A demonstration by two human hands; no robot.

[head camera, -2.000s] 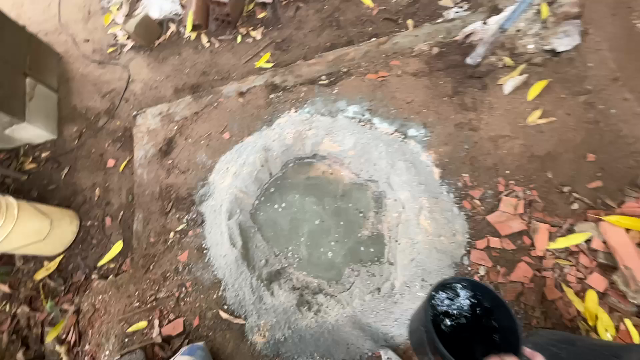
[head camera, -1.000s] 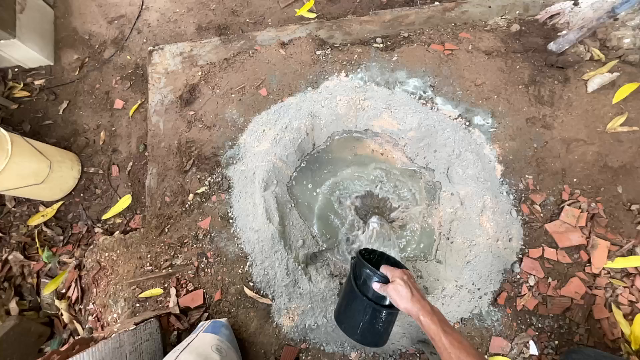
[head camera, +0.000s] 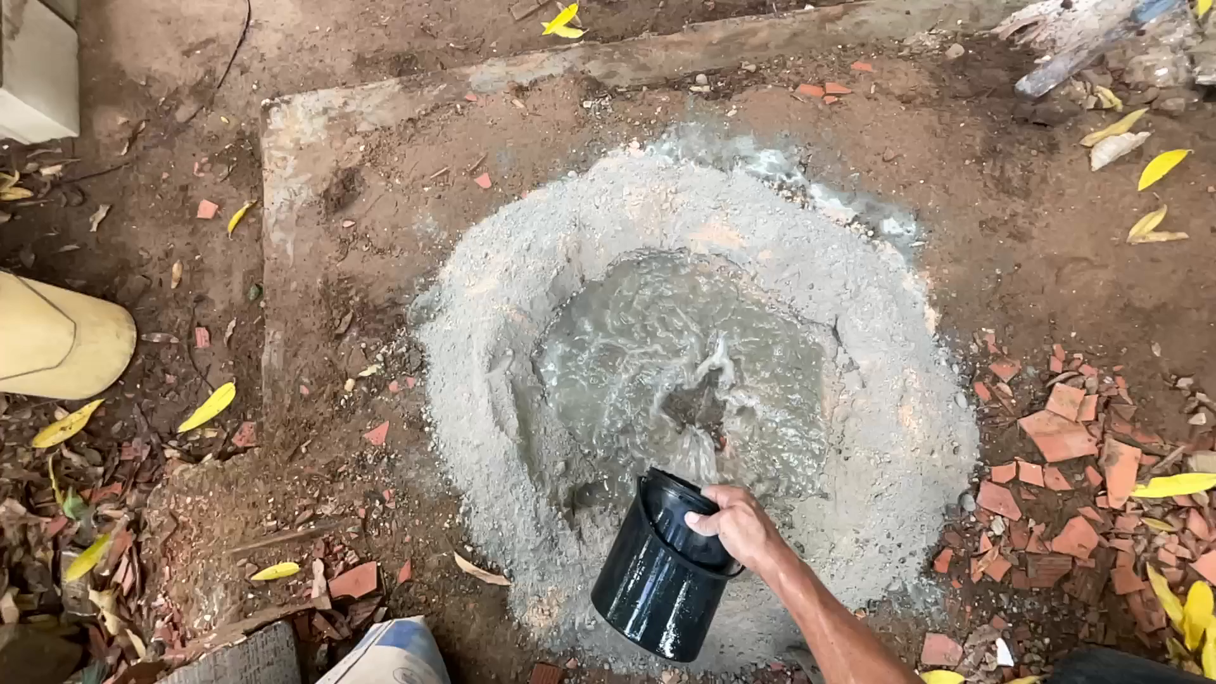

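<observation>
My right hand [head camera: 736, 524] grips the rim of a small black plastic bucket [head camera: 660, 579], which is tipped forward over the near side of a grey ring of dry cement mix [head camera: 484, 380]. Water [head camera: 698, 454] runs from the bucket's mouth into the cloudy grey pool [head camera: 617, 342] inside the ring, stirring up ripples and a hollow at its middle. A wet streak [head camera: 779, 166] lies along the ring's far edge. My left hand is not in view.
Broken red tile pieces [head camera: 1059, 437] lie to the right. A cream bucket [head camera: 95, 347] is at the left edge, near a pale block [head camera: 38, 76]. At the bottom are a bag [head camera: 389, 655] and a grey ridged piece [head camera: 242, 660]. A low concrete edge [head camera: 380, 100] runs behind the ring.
The black bucket was upright at the lower right two seconds ago, then moved left over the ring and was tipped. Water now covers more of the hollow and is more stirred up than a second ago.
</observation>
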